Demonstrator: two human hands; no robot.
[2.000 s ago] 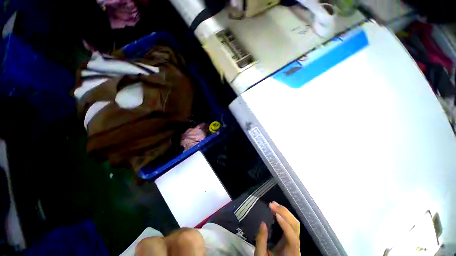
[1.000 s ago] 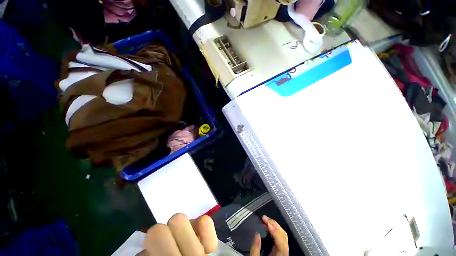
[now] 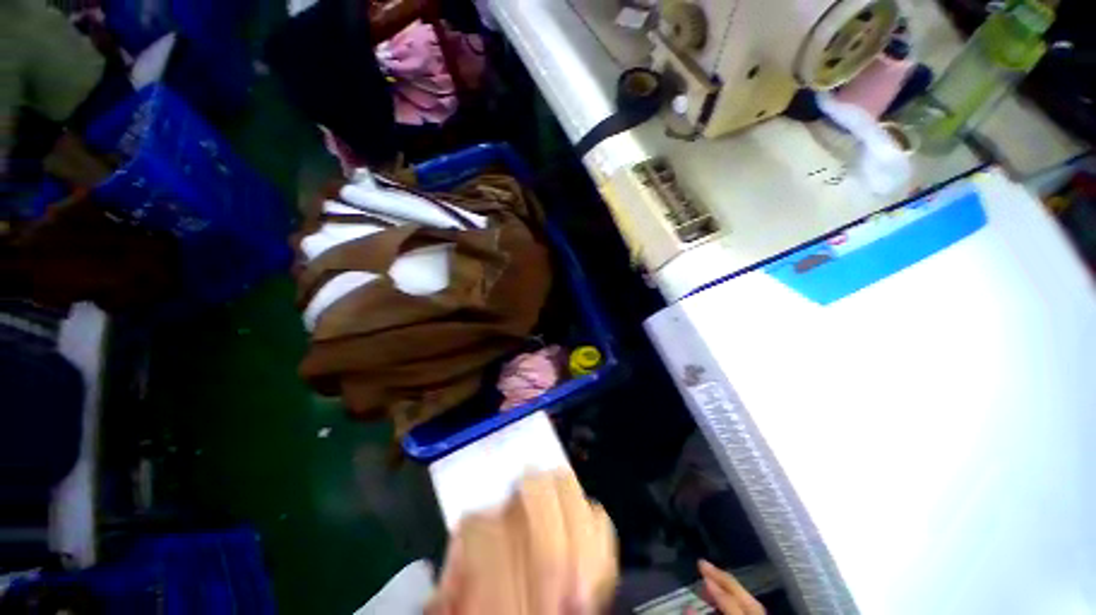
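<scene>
My left hand (image 3: 529, 553) is low in the centre, blurred, its fingers close together in front of a flat white rectangular surface (image 3: 499, 463). Whether it holds anything is hidden. My right hand (image 3: 727, 591) is cut off by the bottom edge, beside the table's front edge; its visible fingers are apart, with nothing seen between them. Brown cloth with white areas (image 3: 421, 324) lies heaped in and over a blue crate (image 3: 481, 423), left of the table. A pink cloth piece (image 3: 529, 376) and a small yellow round thing (image 3: 585, 359) are at the crate's near corner.
The white table (image 3: 913, 421) with a ruler-marked front edge fills the right. A sewing machine (image 3: 769, 60) and a green-tinted bottle (image 3: 992, 72) stand at the back. More blue crates (image 3: 180, 180) are at the left, with part of a person (image 3: 48, 72) at the upper left.
The view has shifted, so crate and table sit further right and more of the machine shows. My left hand has moved up over the white surface. My right hand shows less at the bottom edge.
</scene>
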